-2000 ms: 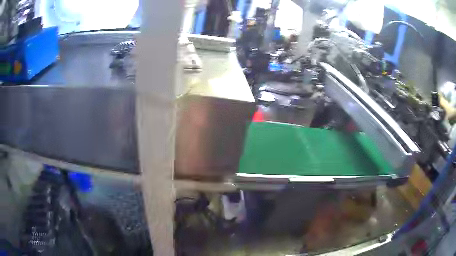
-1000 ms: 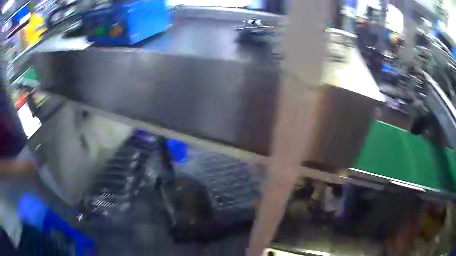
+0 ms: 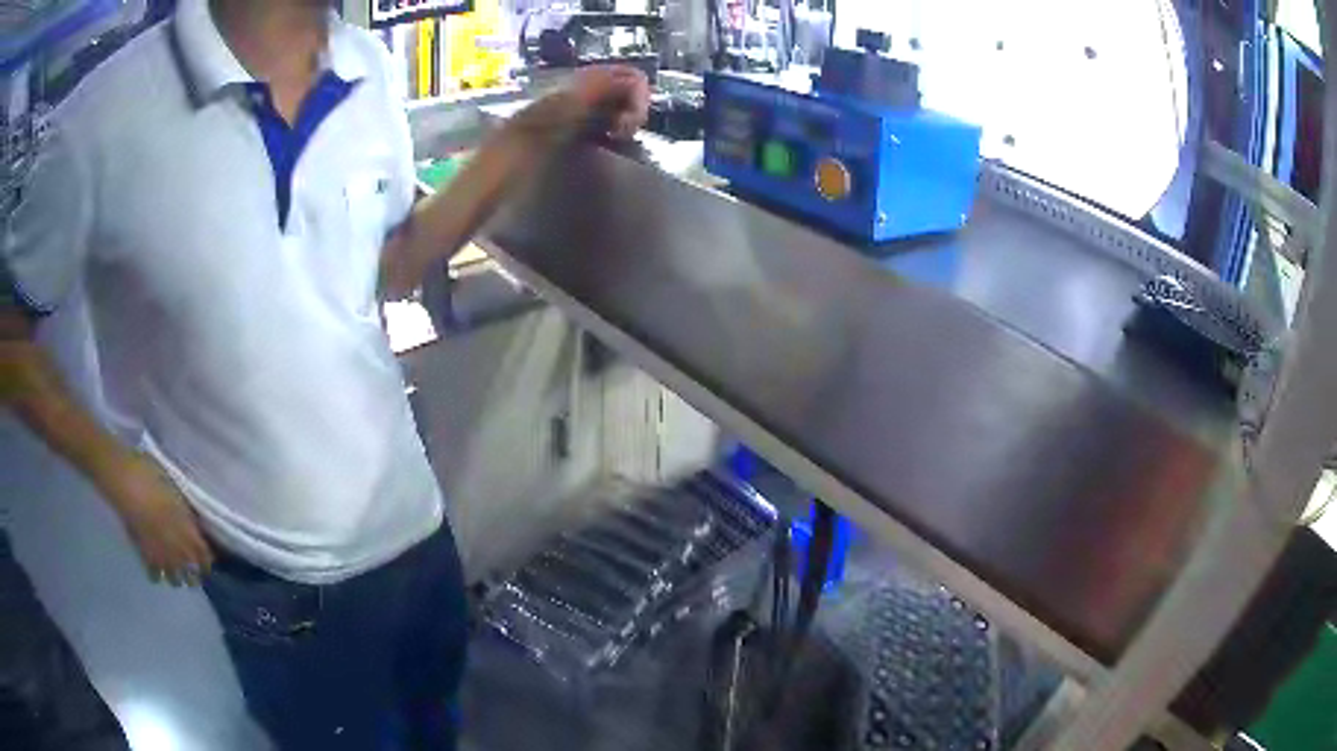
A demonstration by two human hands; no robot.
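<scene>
Neither of my hands is in the picture. Nearest in front of me is a long brushed-metal cover point(image 3: 865, 396), running from the upper middle down to the lower right, with reddish reflections at its right end. A small bright blue control box point(image 3: 843, 154) stands on the steel top behind it, with a green and an orange button on its front. A dark object point(image 3: 1180, 323) with a shiny top lies on the steel top, right of the box.
Another person in a white polo shirt point(image 3: 279, 323) stands at the left, one hand at the cover's far end. Below are ribbed trays point(image 3: 631, 572), a dotted panel point(image 3: 924, 660) and a blue thing point(image 3: 821, 543). An off-white post point(image 3: 1276, 440) and green belt point(image 3: 1298, 704) are at the right.
The view has swung left. The post and green belt have shifted to the right edge, the blue box has moved toward the middle, and the other person has come into view.
</scene>
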